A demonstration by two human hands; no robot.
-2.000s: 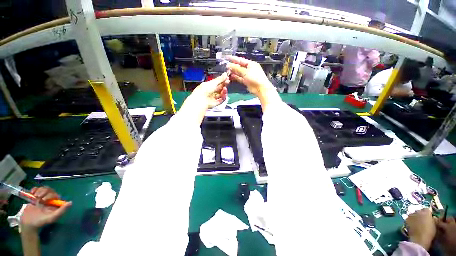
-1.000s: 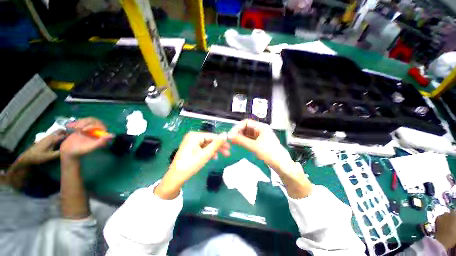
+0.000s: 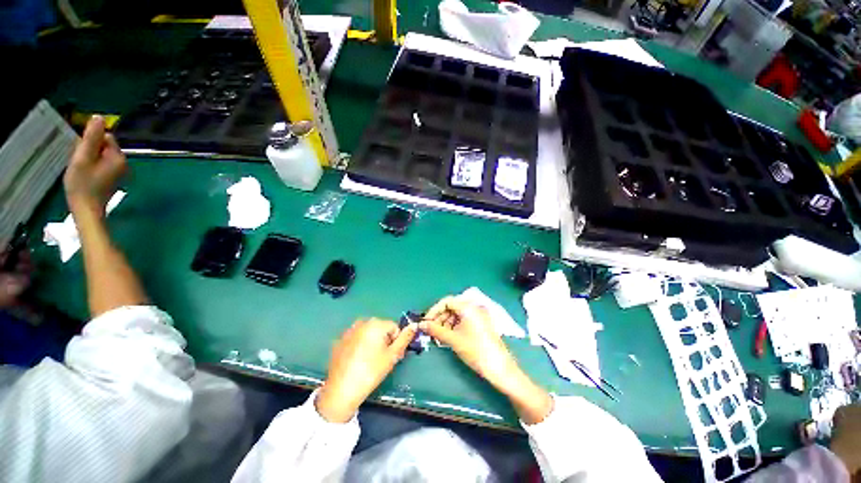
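My left hand (image 3: pixel 362 358) and my right hand (image 3: pixel 466 332) meet low over the front of the green bench mat (image 3: pixel 283 321). Their fingertips pinch a small black device (image 3: pixel 413 345), probably a watch body; most of it is hidden by the fingers. A white cloth (image 3: pixel 491 313) lies just behind my right hand. Another white cloth (image 3: pixel 559 316) with dark tweezers (image 3: pixel 587 374) on it lies to the right. A black watch body (image 3: pixel 337 277) lies left of my hands, and another one (image 3: pixel 396 220) lies farther back.
Two larger black cases (image 3: pixel 275 258) lie at left. A white bottle (image 3: pixel 295 158) stands by the yellow post (image 3: pixel 288 71). A black component tray (image 3: pixel 448 132) and stacked foam trays (image 3: pixel 699 170) lie behind. A perforated white sheet (image 3: pixel 705 377) is at right. A neighbour's hand (image 3: pixel 94 168) is raised at left.
My hands came down from high up to the bench front and now hold a black device. The view tilted down. The neighbour's hand rose, and its orange tool no longer shows.
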